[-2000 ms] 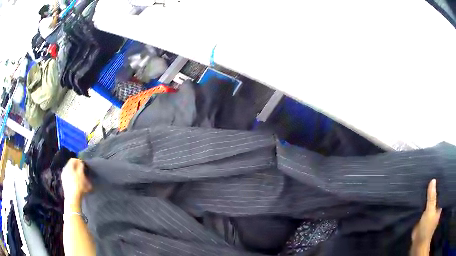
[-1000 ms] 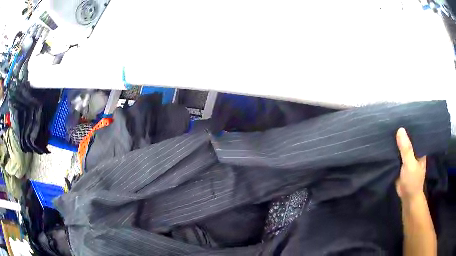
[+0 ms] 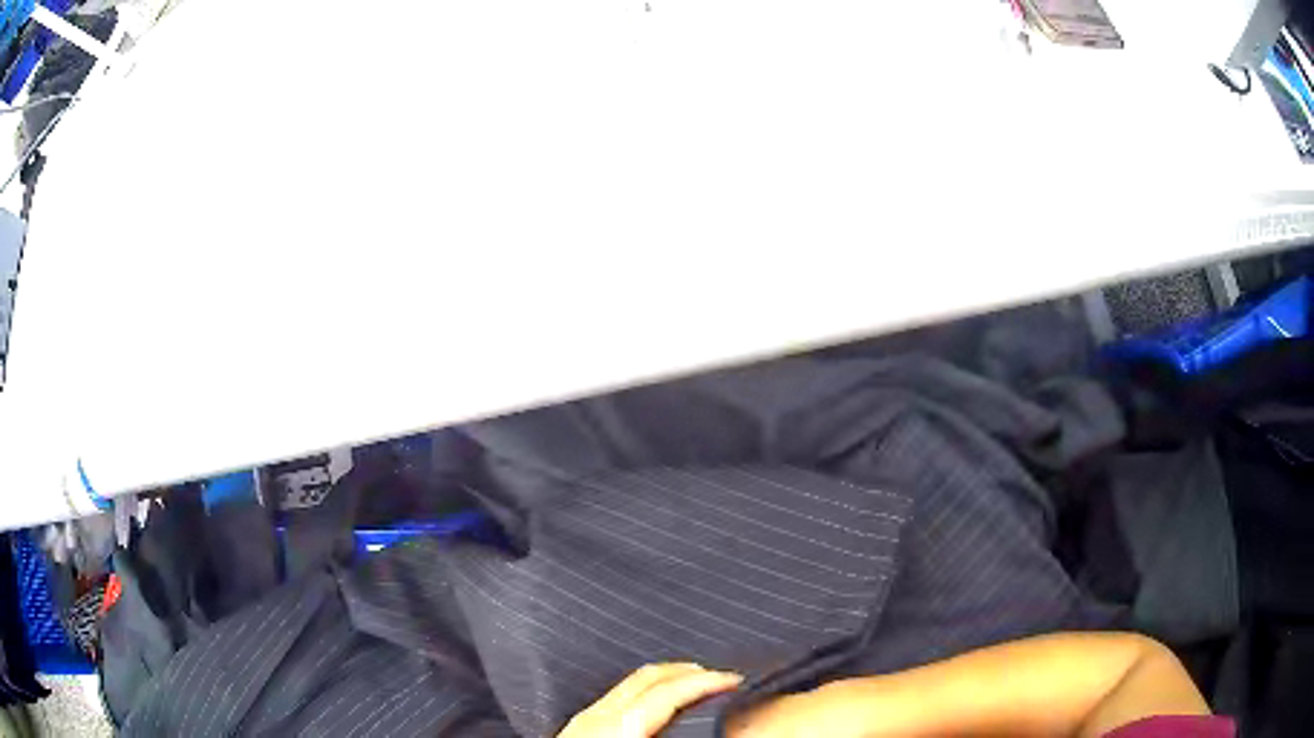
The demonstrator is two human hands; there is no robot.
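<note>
The dark pinstriped garment piece [image 3: 721,555] lies in folds below the table's front edge, with a flat panel on top. My right hand [image 3: 656,702] is at the bottom edge, partly cut off; its forearm comes in from the right. The hand is on the pinstriped cloth, and a dark fold crosses it near the wrist. Its fingertips are hidden, so its grip cannot be told. My left hand is not in view.
A white table [image 3: 548,231] spans the upper view. A phone [image 3: 1074,20] lies at its far side. Blue crates show under the table at right [image 3: 1247,329] and at lower left [image 3: 39,598]. Plain dark cloth [image 3: 1174,541] lies at right.
The view has turned right. My right hand has moved from the cloth's right end to the lower middle. The pinstriped piece, spread out before, is bunched and folded. My left hand, seen earliest, is gone.
</note>
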